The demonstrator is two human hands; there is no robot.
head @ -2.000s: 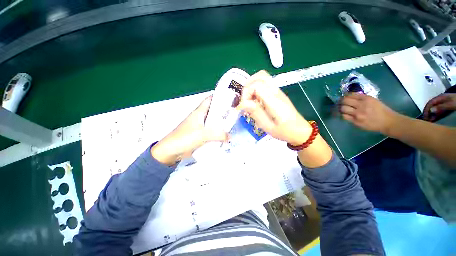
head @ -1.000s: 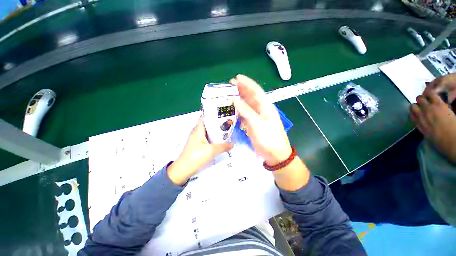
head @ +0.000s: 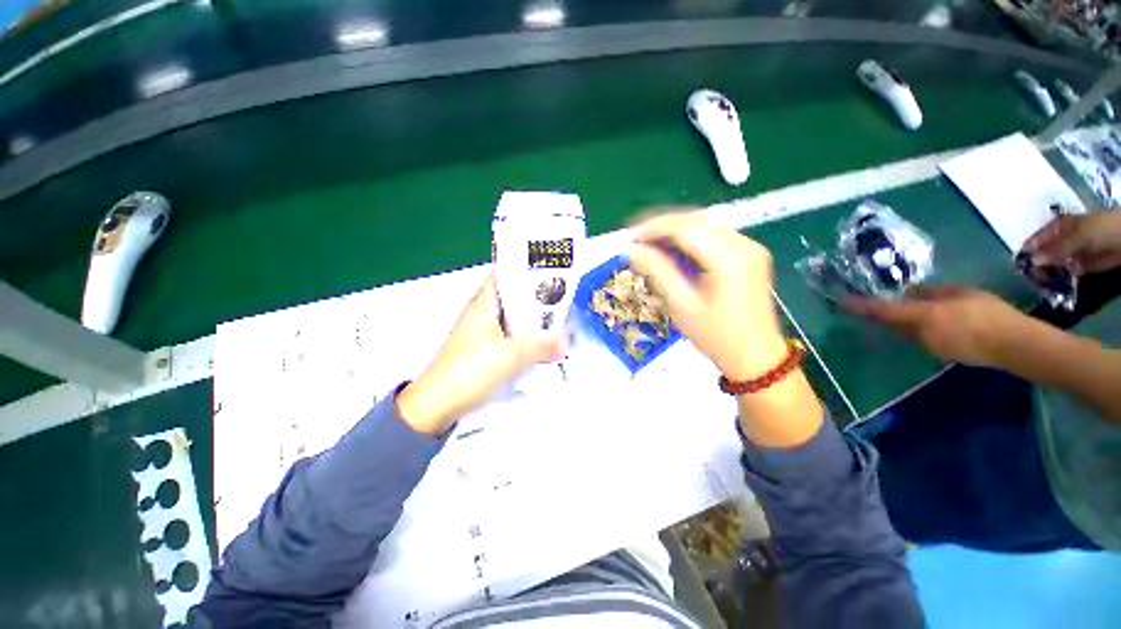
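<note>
My left hand [head: 482, 360] holds a white device housing [head: 523, 264] upright above the printed white paper [head: 369, 332]. Its face shows a dark display window [head: 551, 253] with yellowish marks and a round dark button [head: 550, 290] below. A blue parts tray [head: 637, 356] with a loose heap of small gold-tan parts [head: 633, 310] lies right of the housing. My right hand [head: 713, 277] is over the tray's right side, with bent fingers and blurred fingertips. I cannot tell if it holds anything.
White devices [head: 719, 133] lie on the green conveyor belt [head: 369, 184] beyond the bench. A punched white strip [head: 164, 522] lies at left. At right are bagged dark parts [head: 883, 252], a white sheet [head: 1002, 184] and another person's hands [head: 953, 326]. A brown carton [head: 725, 541] is below the bench edge.
My right hand has moved right, away from the housing, uncovering the tray. The housing stays in my left hand, now more upright. The other person's hand has reached back toward the bagged parts.
</note>
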